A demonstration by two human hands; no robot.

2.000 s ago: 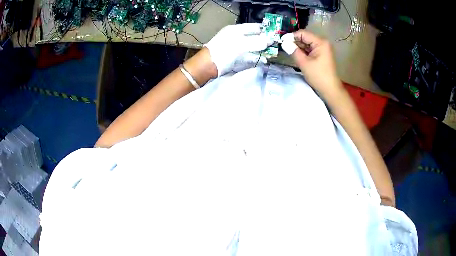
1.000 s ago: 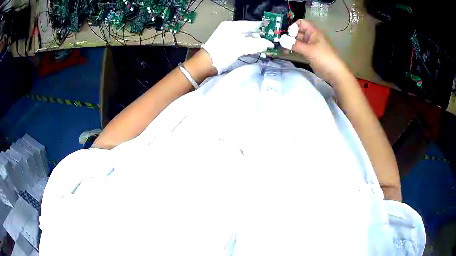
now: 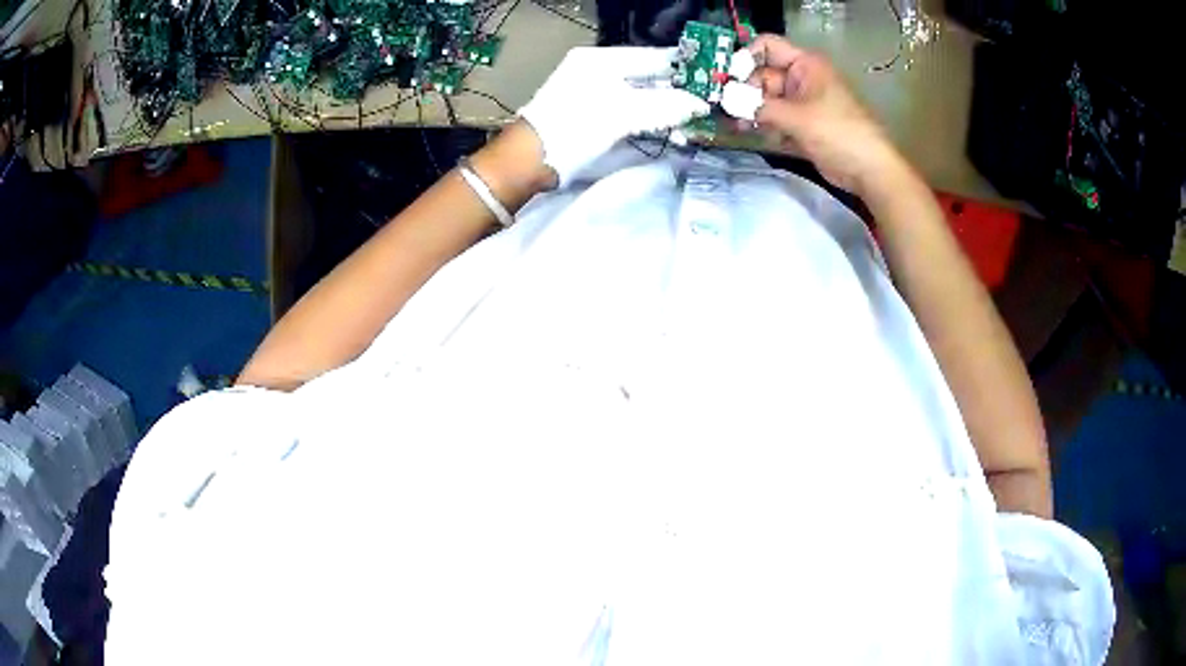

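My left hand [image 3: 605, 107], in a white glove, holds a green circuit board [image 3: 704, 55] by its left edge. My right hand [image 3: 796, 98], bare with white finger cots on the fingertips, is at the board's right edge and pinches there. Red wire shows at the board's edge and runs up beside it. What my right fingertips grip is too small to tell, likely a lead wire. A black housing [image 3: 646, 18] lies just beyond the board, cut off by the top edge.
A tangled pile of green boards [image 3: 351, 50] with black wires lies left on the tan bench [image 3: 546, 33]. Dark stacked housings [image 3: 1054, 117] stand at the right, with a small green part and red wire. A red bin [image 3: 978, 241] is below the bench; pale cartons [image 3: 65, 436] stand lower left.
The board is tilted more and has shifted slightly left. My right hand stays at its right edge. The view has shifted a little, so the bench items sit higher.
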